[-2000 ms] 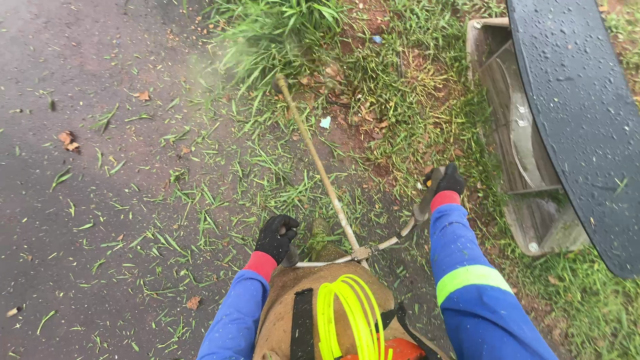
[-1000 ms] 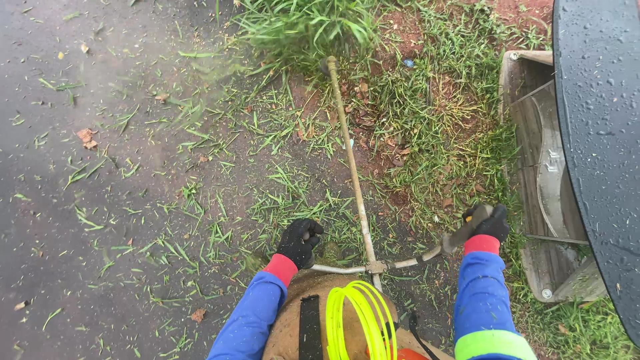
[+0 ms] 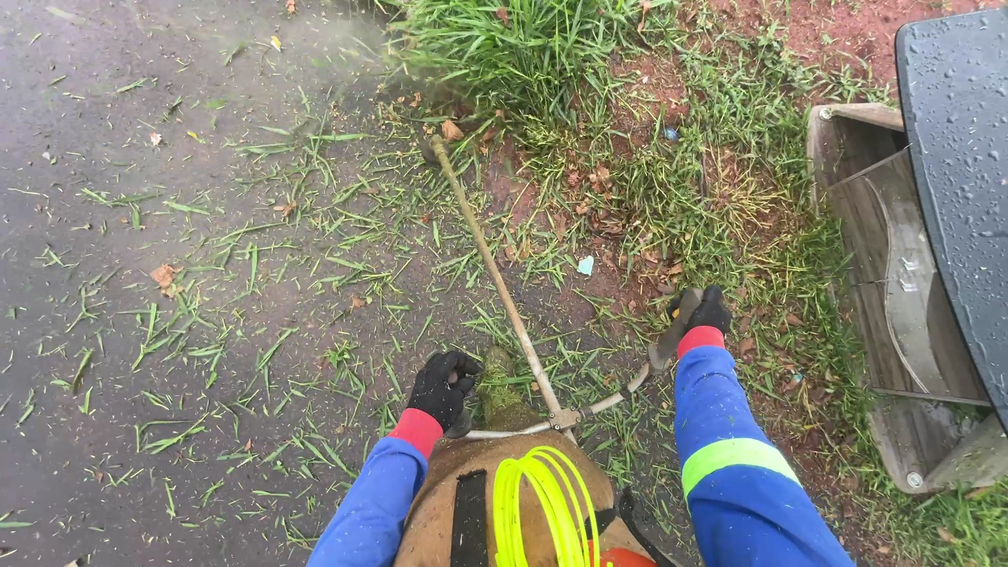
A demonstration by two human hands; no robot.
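My left hand (image 3: 442, 387), in a black glove, is closed on the left grip of the string trimmer's handlebar. My right hand (image 3: 703, 311), also gloved in black, holds the right grip (image 3: 676, 329). From the handlebar clamp the trimmer's shaft (image 3: 498, 277) runs forward and left to the dark cutting head (image 3: 432, 150), which is low at the edge of the tall grass. A coil of neon yellow trimmer line (image 3: 543, 504) hangs over a brown apron (image 3: 441, 488) at my waist. A grass-covered boot (image 3: 500, 386) shows behind the handlebar.
A tall grass clump (image 3: 520, 55) grows at the top centre. Wet pavement (image 3: 94, 315) with grass clippings lies left. At right, a grey box-like structure (image 3: 898, 283) stands under a dark, wet panel (image 3: 965, 157). A light blue scrap (image 3: 585, 265) lies on the soil.
The trimmer's head has swung left, out of the tall grass onto the pavement edge. Both hands stay on the handlebar grips. A boot now shows beside the shaft.
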